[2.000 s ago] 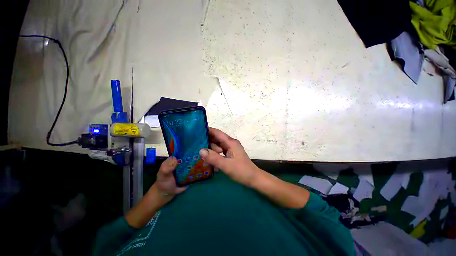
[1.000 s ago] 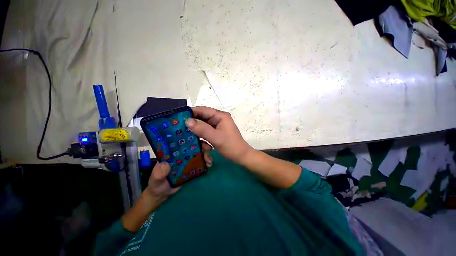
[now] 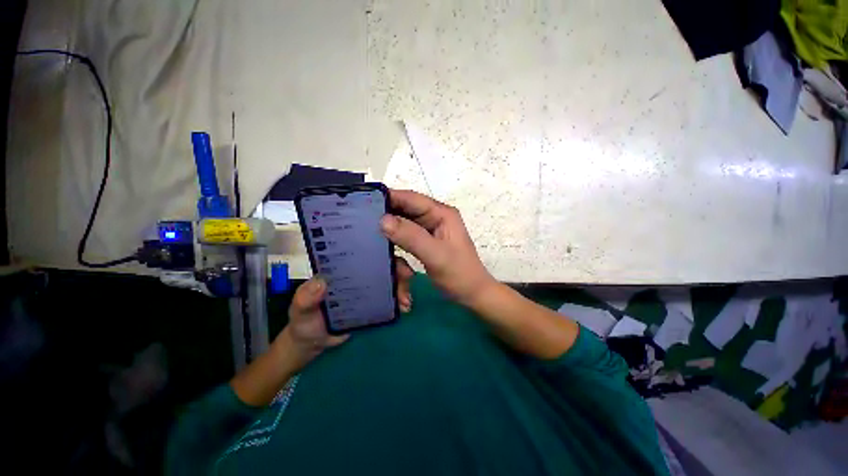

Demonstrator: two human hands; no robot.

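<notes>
A black smartphone (image 3: 355, 270) shows a pale list on its lit screen, in front of my body at the table's near edge. My left hand (image 3: 314, 321) is closed around its lower part, thumb at the left edge, fingertips showing at the right edge. My right hand (image 3: 442, 246) is at its upper right edge, thumb over the screen's edge, fingers partly behind the phone. I cannot tell whether the right hand bears any of its weight.
The end cutter (image 3: 232, 231), with blue handle and yellow-labelled cylinder, sits on a silver rail (image 3: 249, 321). Its black cord (image 3: 109, 139) crosses cream fabric (image 3: 149, 102). A dark fabric piece (image 3: 325, 179) and white slip (image 3: 417, 158) lie beyond the phone. Offcuts (image 3: 767, 56) lie far right.
The phone's screen has changed from coloured icons to a pale list. The right thumb has moved up from the lower screen to its upper right edge. The view has shifted slightly.
</notes>
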